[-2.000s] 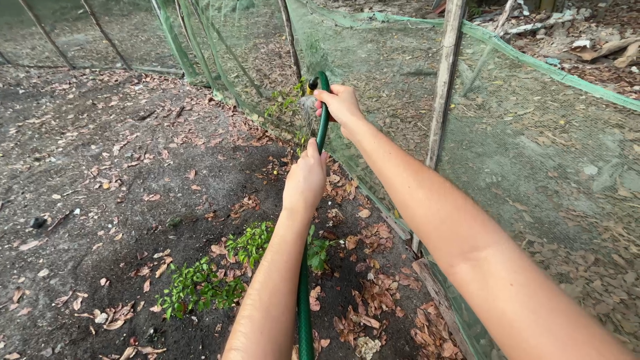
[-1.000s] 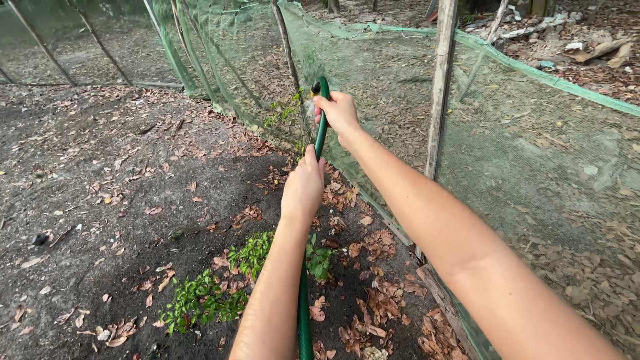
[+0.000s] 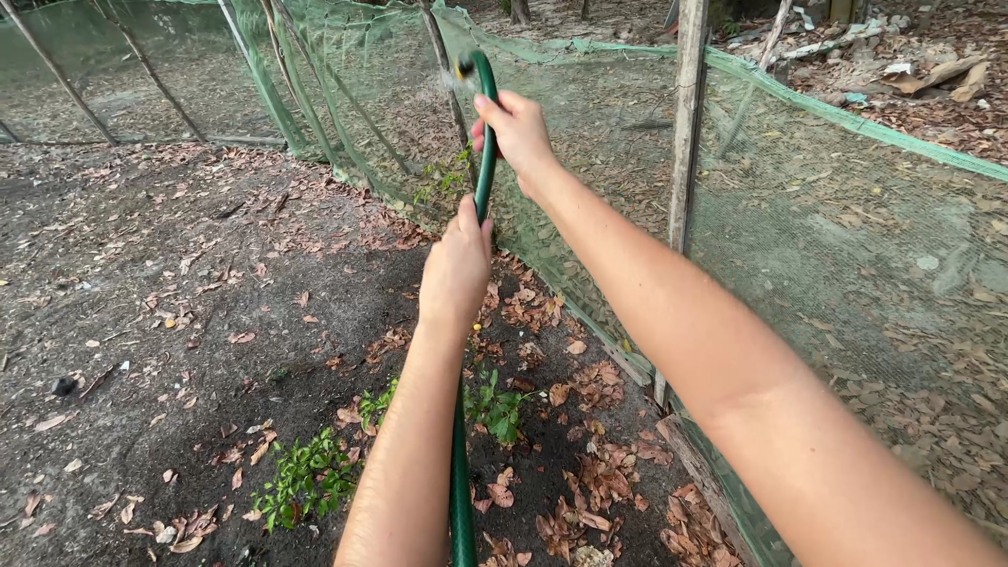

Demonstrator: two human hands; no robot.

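A green garden hose [image 3: 461, 488] rises from the bottom edge between my forearms and bends over at its top. My left hand [image 3: 457, 268] is closed around its middle. Higher up, near the bend, my right hand [image 3: 516, 138] grips the hose. The hose's black and yellow end fitting [image 3: 466, 67] points away to the left and is blurred, with what looks like water spray beside it. Below my left hand, low green plants [image 3: 307, 479] grow in dark soil; a leafy plant [image 3: 498, 405] stands just right of the hose. A taller thin plant [image 3: 445, 177] is beyond my hands.
A green mesh fence [image 3: 850, 260] runs along the right side and across the back, held by wooden posts [image 3: 687, 126]. Boards [image 3: 701, 480] lie at its foot. Dry leaves [image 3: 602, 472] litter the soil. Debris [image 3: 937, 75] lies beyond the fence.
Both hands keep their hold on the hose. The hose's end fitting, at the bend, shows more to the left of the hose than a second ago.
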